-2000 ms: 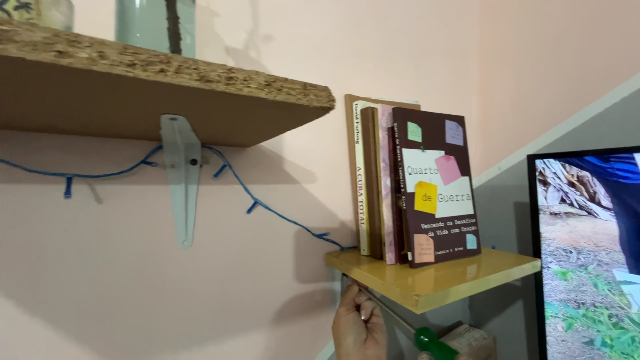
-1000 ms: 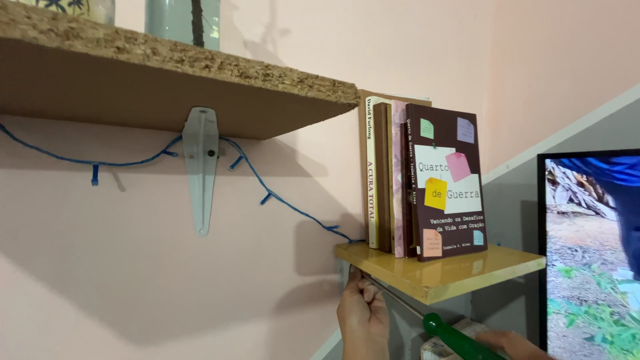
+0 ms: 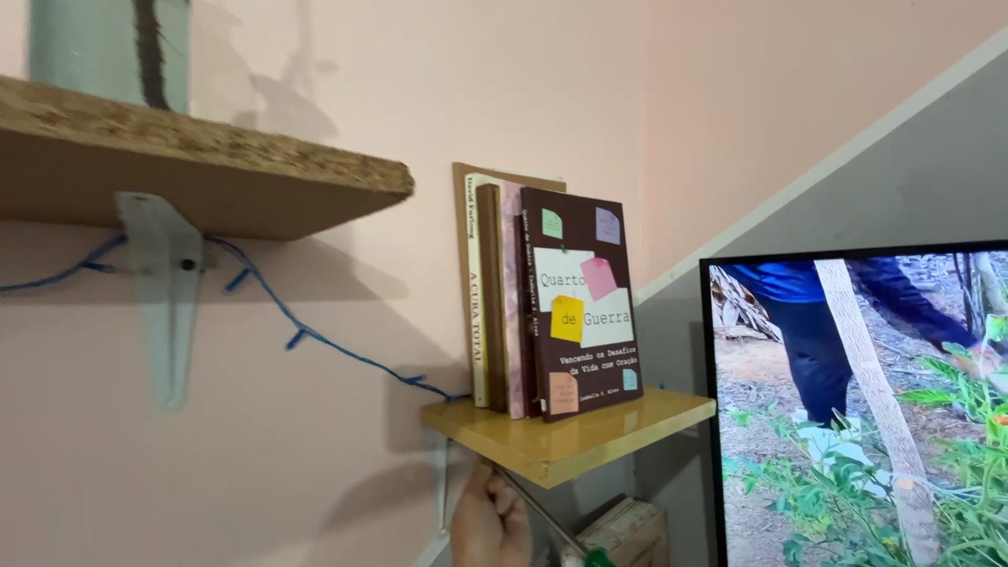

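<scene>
My left hand (image 3: 492, 516) is raised under the small yellow shelf (image 3: 567, 441), its fingertips at the tip end of a screwdriver's metal shaft (image 3: 539, 510). The shaft slants down to the right into a green handle (image 3: 598, 557), cut off by the bottom edge. My right hand is out of view. Several upright books (image 3: 583, 307) stand on the shelf, the front one dark-covered. Below the shelf's left end, a pale metal bracket (image 3: 442, 480) lies against the wall. What the fingertips hold or touch at the shelf's underside is hidden.
A larger chipboard shelf (image 3: 299, 165) on a white metal bracket (image 3: 161, 307) is at upper left, bearing a glass vessel (image 3: 87, 47). A blue string-light cable (image 3: 339, 346) runs along the wall. A lit television screen (image 3: 858, 409) stands at right. A box-like object (image 3: 630, 531) sits below the small shelf.
My right hand, seen near the green handle one second ago, has left the view. My left hand remains under the small shelf. The view has shifted somewhat.
</scene>
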